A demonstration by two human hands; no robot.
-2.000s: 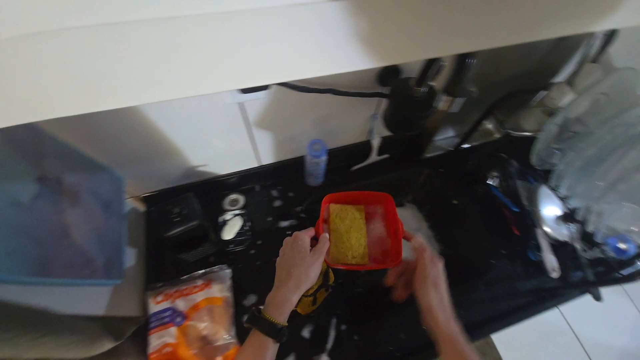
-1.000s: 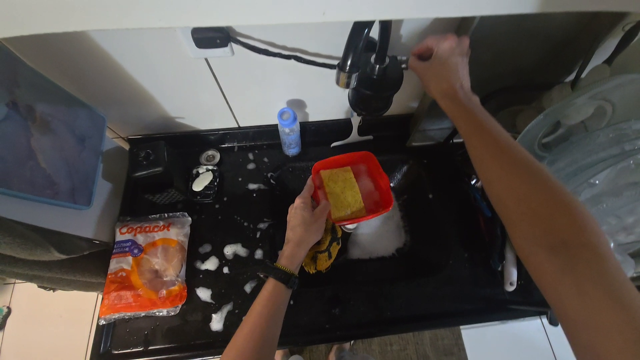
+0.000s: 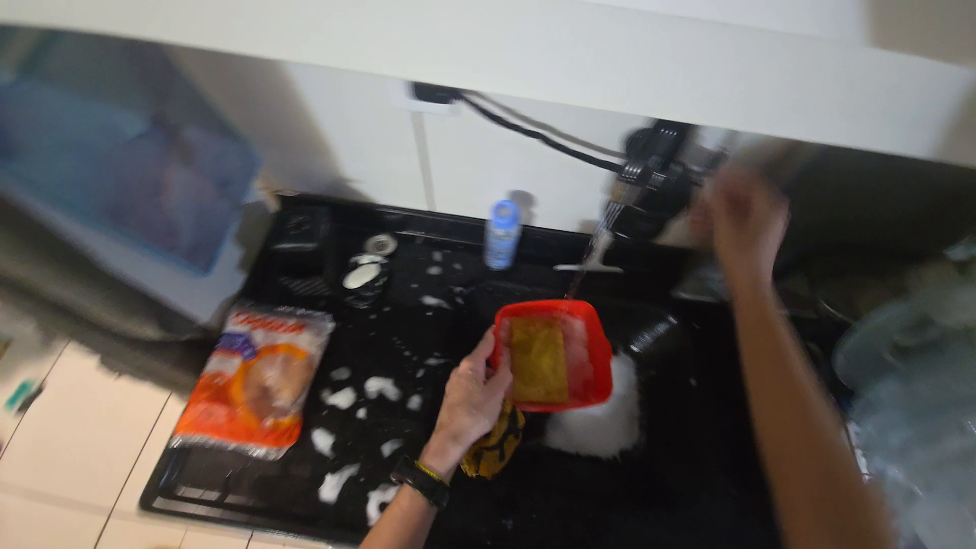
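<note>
My left hand grips the left rim of a red plastic container above the black sink. A yellow sponge lies inside it, with cloudy liquid beside it. A thin stream of water falls from the black faucet to the container's far rim. My right hand, blurred, is raised just right of the faucet; whether it touches the handle cannot be told. Below the container, a yellow and black cloth hangs or lies near my left wrist, and white foam is in the basin.
On the black counter, spotted with foam, lie an orange food package and a white soap bar. A blue-capped bottle stands by the wall, left of a white squeegee-like tool. Clear dishes are at right; a white cabinet edge hangs above.
Two seconds ago my right hand was beside the container; one second ago it was up at the faucet, where it remains close. Water now visibly runs. My left hand keeps hold of the container.
</note>
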